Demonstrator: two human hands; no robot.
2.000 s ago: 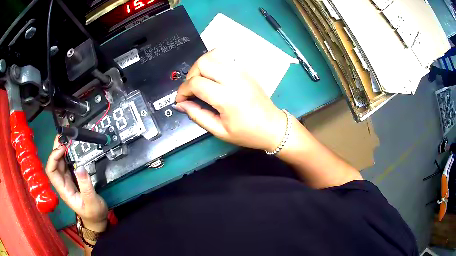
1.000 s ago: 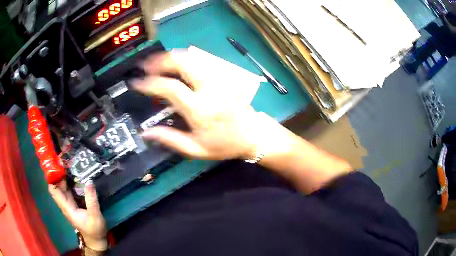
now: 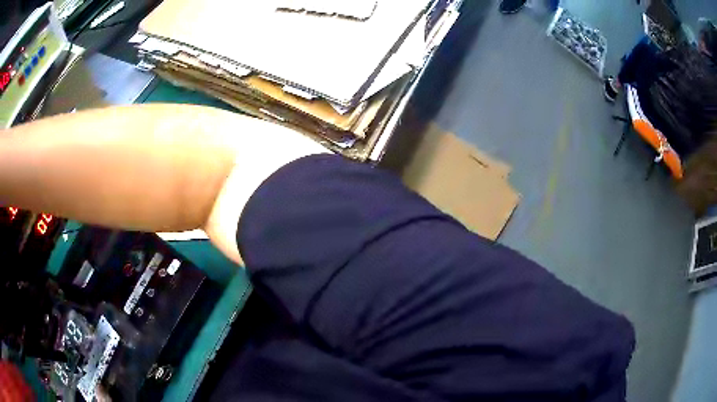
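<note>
The black test fixture (image 3: 177, 302) is at the lower left, tilted in view. The LED display module (image 3: 72, 334) lies in it under the clear plate, its digits pale. The red clamp handle (image 3: 14, 385) is cut off at the lower left corner. My right forearm crosses above the fixture to the left edge, and the right hand is outside the picture. Only a small skin-toned patch, perhaps my left fingertip (image 3: 102, 391), shows at the bottom edge by the module; the rest of that hand is cut off.
Panel meters (image 3: 45, 223) with red digits stand behind the fixture. A pale power supply (image 3: 33, 67) is at the upper left. A tall cardboard stack (image 3: 259, 39) is beyond my forearm. Flat cardboard (image 3: 464, 184) lies lower down. A person (image 3: 676, 86) is at the far right.
The view has swung right, so the fixture sits lower left. My right arm has reached out past the left edge, and its hand has left the picture. My left hand has almost left it.
</note>
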